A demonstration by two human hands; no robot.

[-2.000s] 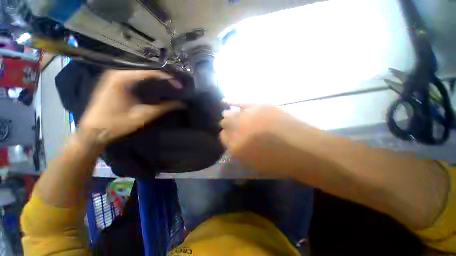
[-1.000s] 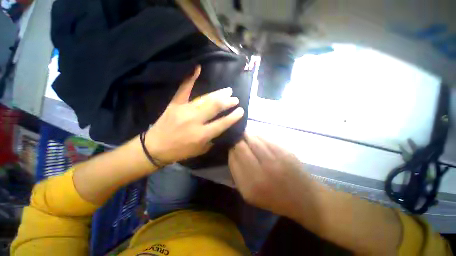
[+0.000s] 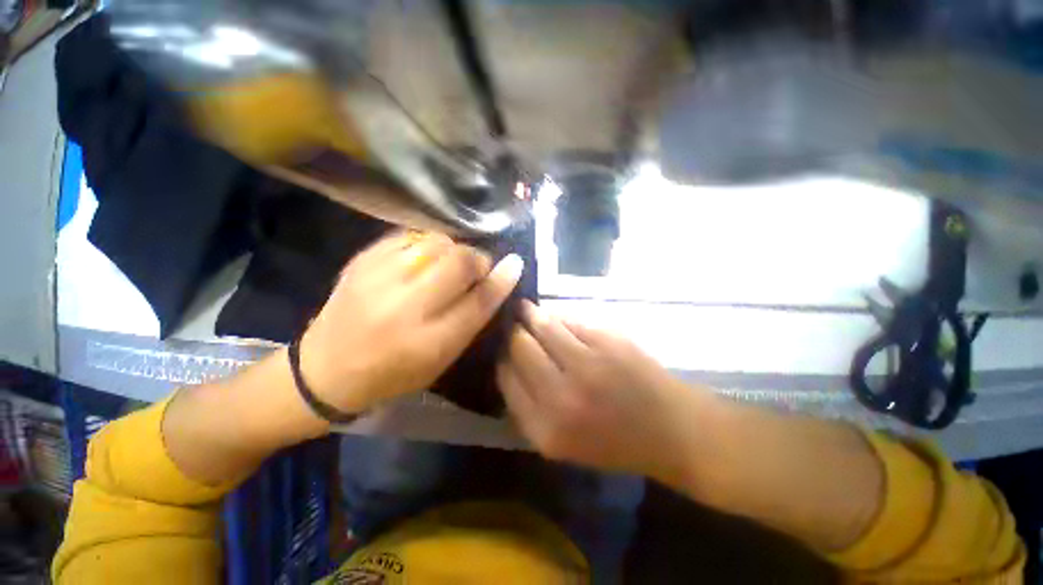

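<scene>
Black fabric (image 3: pixel 160 194) lies on the white table left of the needle and runs under the sewing machine head (image 3: pixel 732 103). My left hand (image 3: pixel 400 320) is on the cloth just below the needle area, thumb and fingers closed on it. My right hand (image 3: pixel 595 394) pinches the cloth's right edge just below and right of my left fingertips. The presser foot and needle area (image 3: pixel 520 194) is partly hidden by a blurred metal part. A dark grey cylindrical attachment (image 3: pixel 586 229) stands right of it.
Black-handled scissors (image 3: pixel 915 360) lie on the table at right. A ruler strip (image 3: pixel 172 359) runs along the table's front edge. A blue basket (image 3: pixel 280 514) is below the table at left. Bright light glares on the table right of the needle.
The black cloth lies flatter and further left and up than before. My left hand has gone from spread on the cloth to fingers drawn together. My right hand still pinches the edge.
</scene>
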